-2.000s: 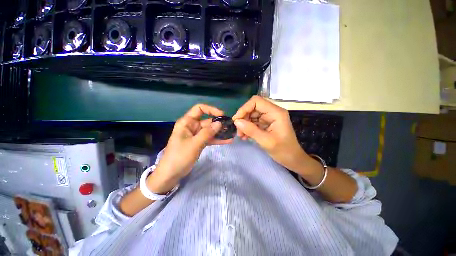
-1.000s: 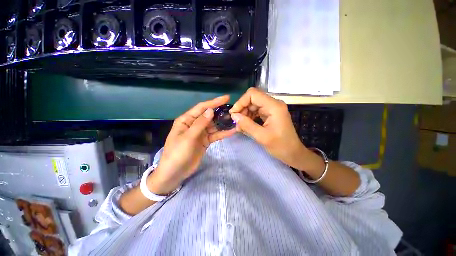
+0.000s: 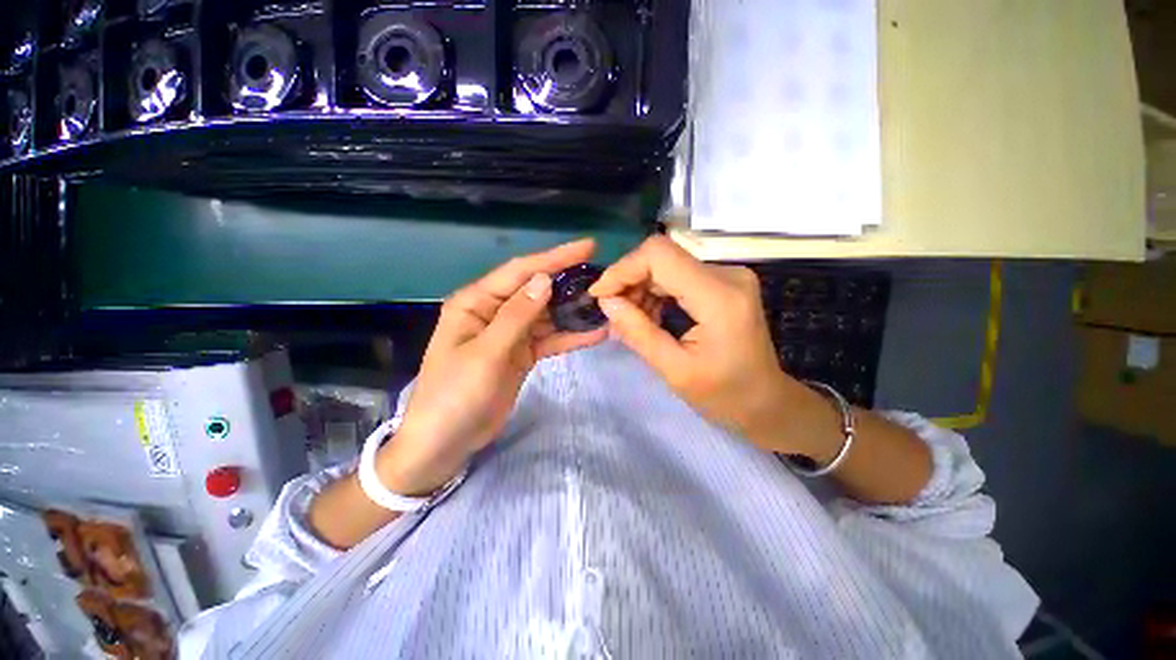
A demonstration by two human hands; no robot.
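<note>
A small glossy black round part [image 3: 577, 307] is held above the lap of the striped smock. My left hand [image 3: 484, 355] grips it by its rim between thumb and fingers. My right hand [image 3: 703, 333] has thumb and forefinger pinched together at the part's face; whether a tiny piece sits between the fingertips is too small to tell. The large black moulded tray [image 3: 471, 97] with ringed round pockets lies beyond the hands at upper left. The white sheet [image 3: 784, 123] with faint spots lies at its right.
The sheet lies on a pale yellow board [image 3: 1012, 142]. A green surface [image 3: 335, 258] shows before the trays. A grey control panel [image 3: 194, 451] with buttons is at lower left. A dark gridded tray [image 3: 825, 335] is below bench level, cartons [image 3: 1125, 387] at far right.
The round part has tipped so its face shows more, and my left fingers have opened out along its rim. The tray and sheet have shifted slightly up in view.
</note>
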